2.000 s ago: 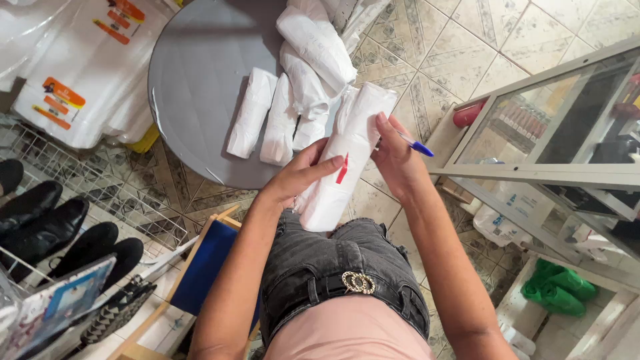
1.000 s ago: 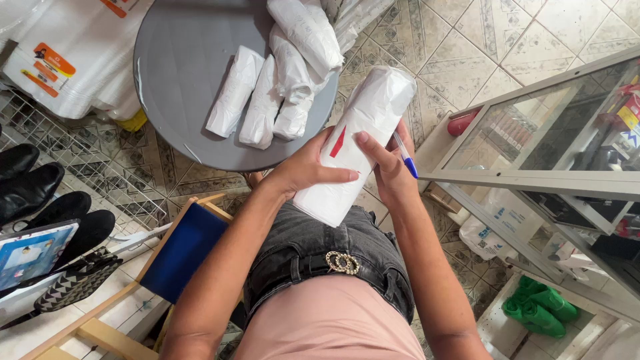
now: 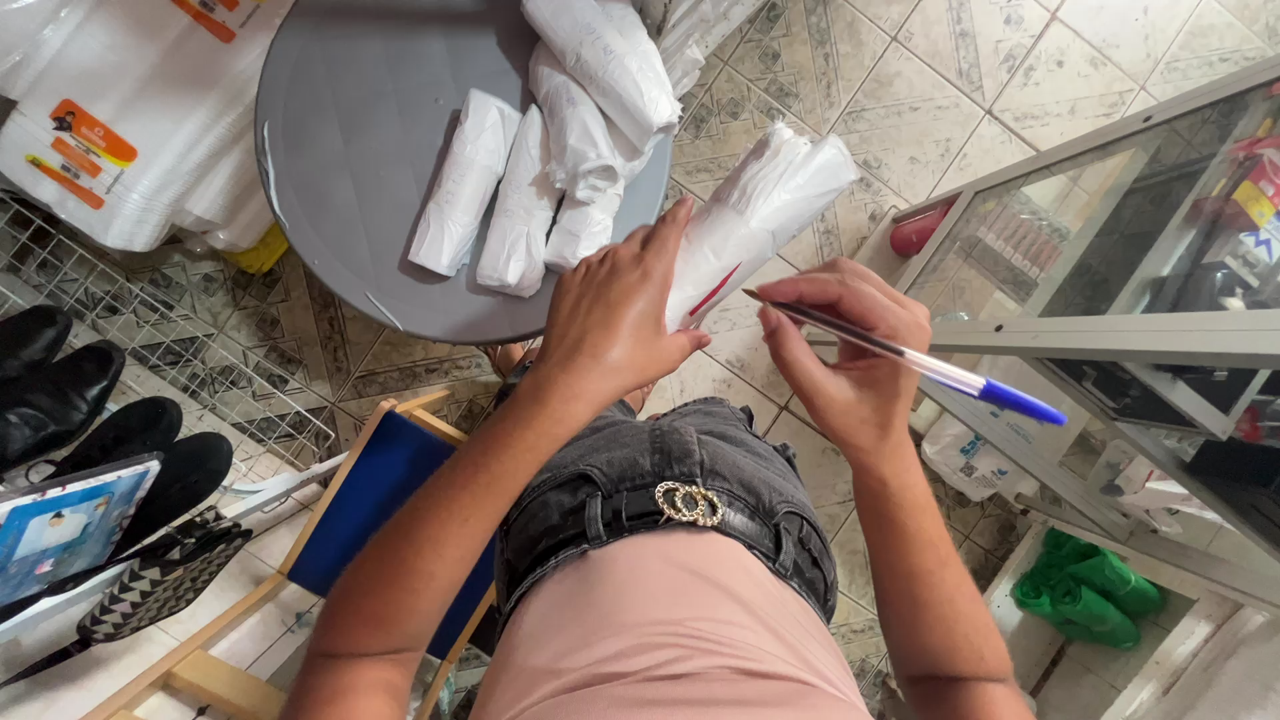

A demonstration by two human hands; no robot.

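Observation:
My left hand (image 3: pixel 620 305) grips a rolled bundle of white plastic bags (image 3: pixel 765 205) with a red mark on its side, held above the floor to the right of a round grey table. Between the thumb and fingers of my right hand (image 3: pixel 850 350) is a ballpoint pen (image 3: pixel 900 355), its blue cap on the rear end and its bare tip close to the bundle. Several more white plastic rolls (image 3: pixel 465 185) lie on the grey table (image 3: pixel 350 170), some stacked and some bearing handwriting.
Packs of white foam trays (image 3: pixel 130 150) fill the upper left, above a white wire rack (image 3: pixel 230 370) and black shoes (image 3: pixel 70 400). A blue wood-framed chair (image 3: pixel 370 500) stands below the table. On the right are a glass display case (image 3: pixel 1080 335) and green rolls (image 3: pixel 1090 590) in a compartment.
My right hand has left the roll and now points the pen's tip at it; earlier the pen was tucked between its fingers. The roll has tilted further right, held by my left hand.

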